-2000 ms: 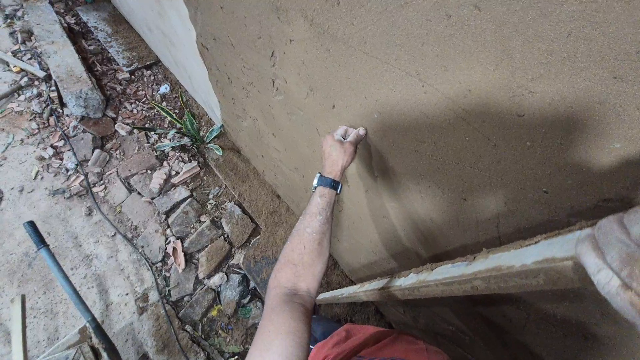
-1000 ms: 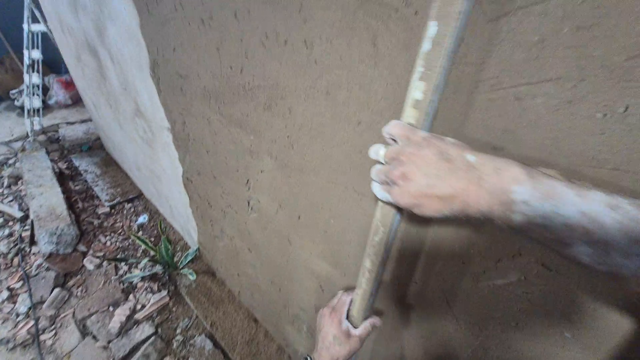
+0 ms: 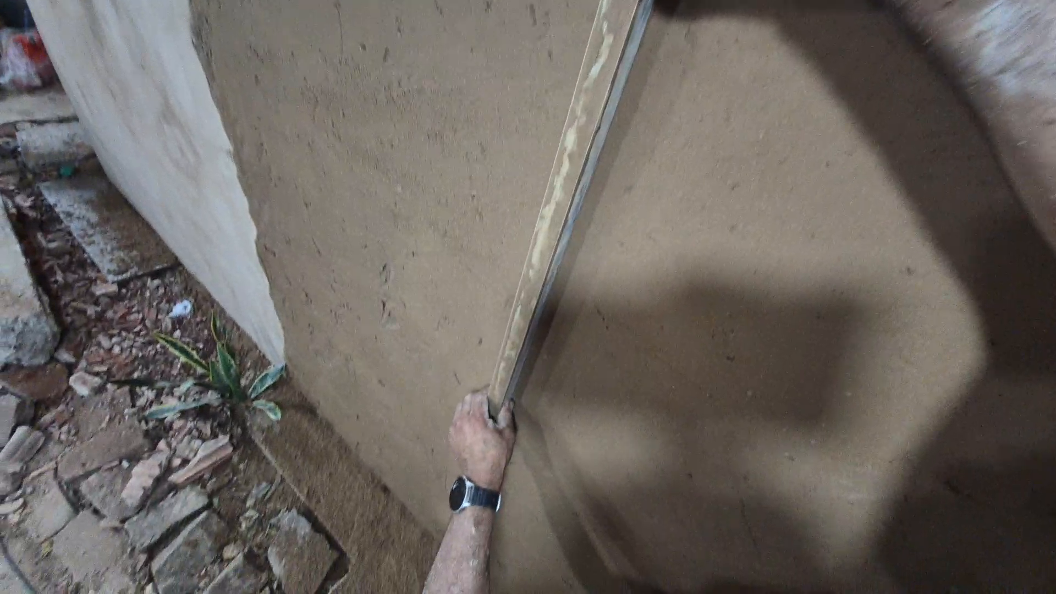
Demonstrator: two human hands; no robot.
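A long plaster-smeared straightedge point(image 3: 561, 206) lies slantwise against the brown, freshly plastered wall point(image 3: 396, 206). Its lower end is gripped by my left hand point(image 3: 483, 437), which has a watch point(image 3: 474, 495) on the wrist. The upper end runs out of view at the top. My right forearm point(image 3: 998, 74), blurred and marked with pale plaster, shows at the top right; the right hand itself cannot be made out. Dark shadows fall on the plaster to the right of the straightedge.
An older pale wall section point(image 3: 165, 140) borders the plaster at the left. Below it are a green plant point(image 3: 227, 371), broken bricks and rubble point(image 3: 181, 511), and concrete slabs point(image 3: 107, 223). A brown ledge point(image 3: 355, 503) follows the wall's foot.
Two seconds ago my left hand was off the straightedge, near the wall; now it holds the lower end. My right hand, on the straightedge's middle a second ago, has moved up out of sight.
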